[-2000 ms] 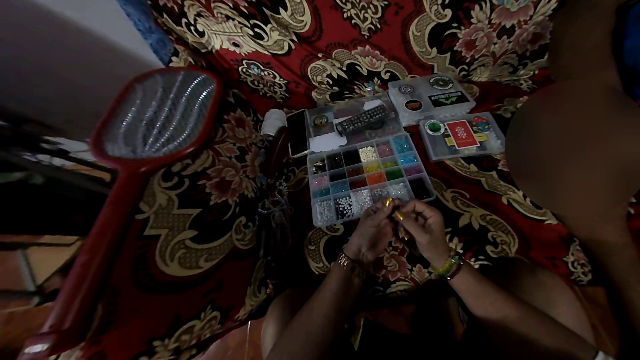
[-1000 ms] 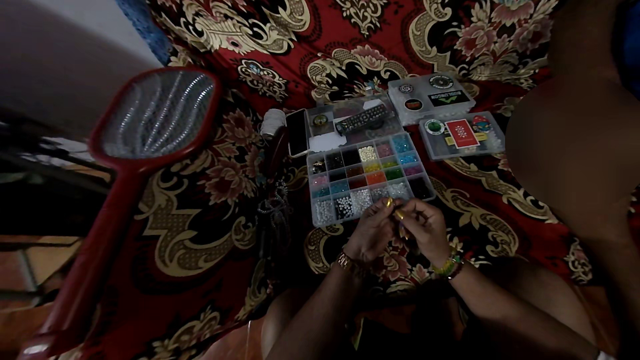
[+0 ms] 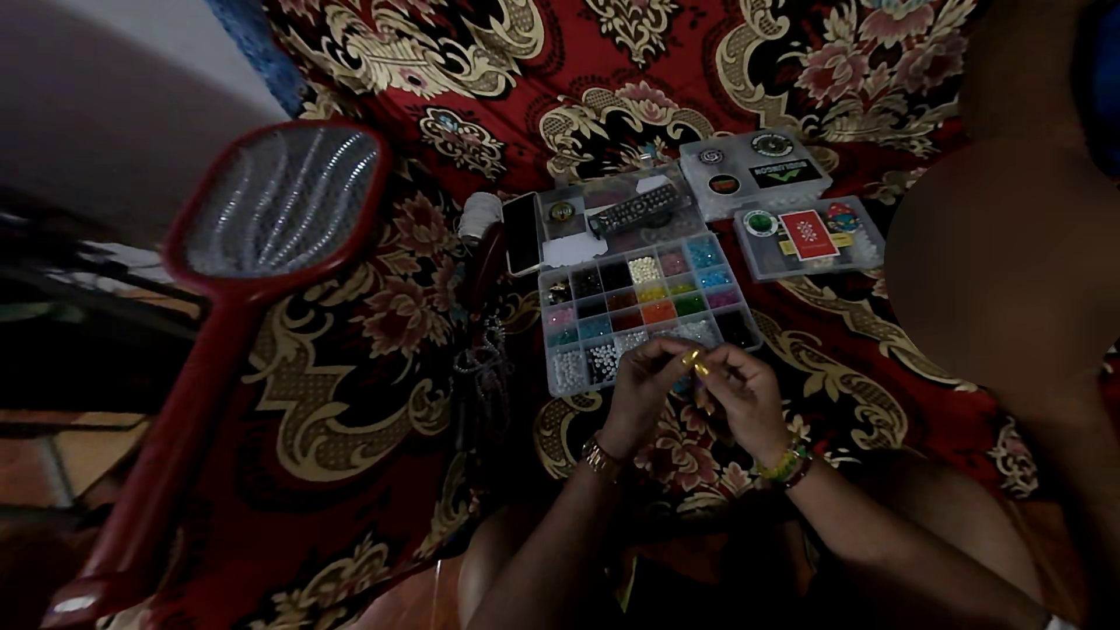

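Note:
My left hand [image 3: 649, 385] and my right hand [image 3: 744, 394] meet fingertip to fingertip, just over the near edge of an open plastic bead organizer [image 3: 560, 387]. Both thumbs and index fingers are pinched together; whatever lies between them is too small and dark to make out. Small beads of many colours fill the compartments, with white beads [image 3: 604, 361] in the near row and orange beads [image 3: 658, 311] near the middle. On the organizer's open lid [image 3: 691, 219] rests a black remote control [image 3: 632, 210].
A smartphone [image 3: 522, 233] and a spool of white cord [image 3: 480, 215] lie left of the lid. Two closed plastic cases [image 3: 752, 194] [image 3: 748, 254] sit at the right. A red electric fly swatter [image 3: 236, 306] is at the left, tangled bead strands [image 3: 481, 367] nearer. Another person is at the right.

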